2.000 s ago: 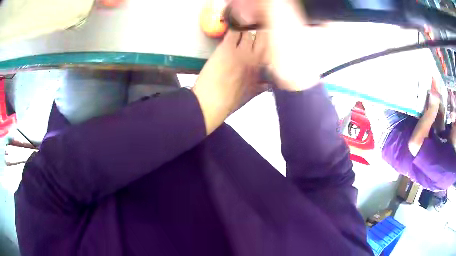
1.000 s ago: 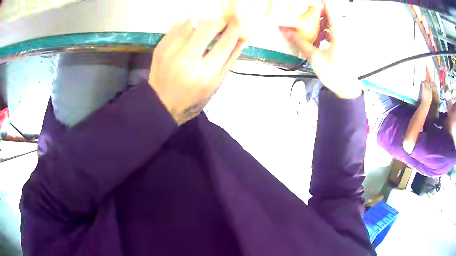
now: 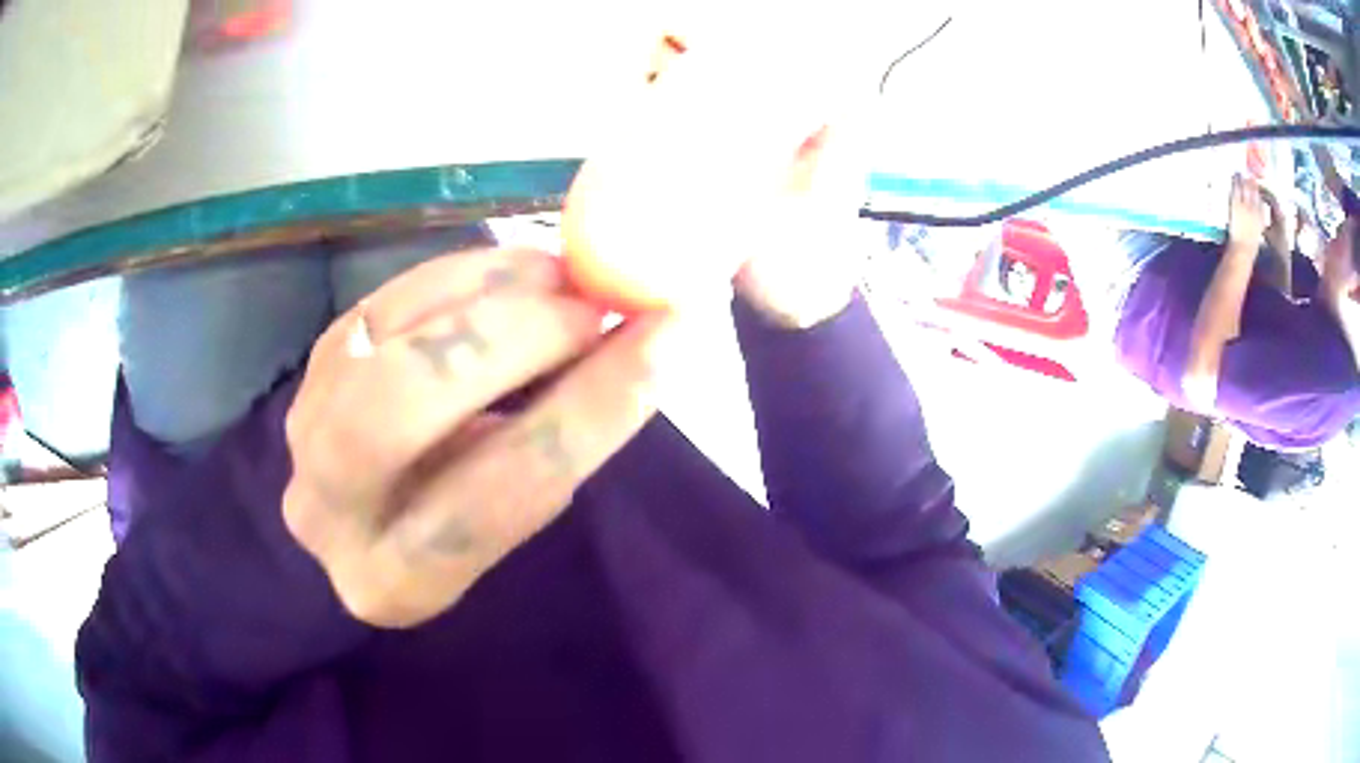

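Observation:
An orange housing (image 3: 600,266), strongly overexposed, is at the bench's front edge in the middle of the view. Its rounded lobe shows; the rest washes out to white. My left hand (image 3: 463,418) is closed around its near left side, with the back of the hand toward the camera. My right hand (image 3: 798,283) is at the housing's right side, mostly lost in glare, so its fingers are hard to make out. No screwdriver can be made out.
The pale bench has a green edge (image 3: 373,197). A cardboard sheet (image 3: 90,105) lies at the upper left, near a blurred orange piece (image 3: 246,21). A black cable (image 3: 1104,167) crosses on the right. A red stool (image 3: 1022,283), blue crate (image 3: 1134,611) and a person in purple (image 3: 1253,343) are at right.
The housing and my left hand have come nearer and lower. My right hand has moved left toward my left hand. The dark tool seen two seconds ago no longer shows. The cardboard is back in view.

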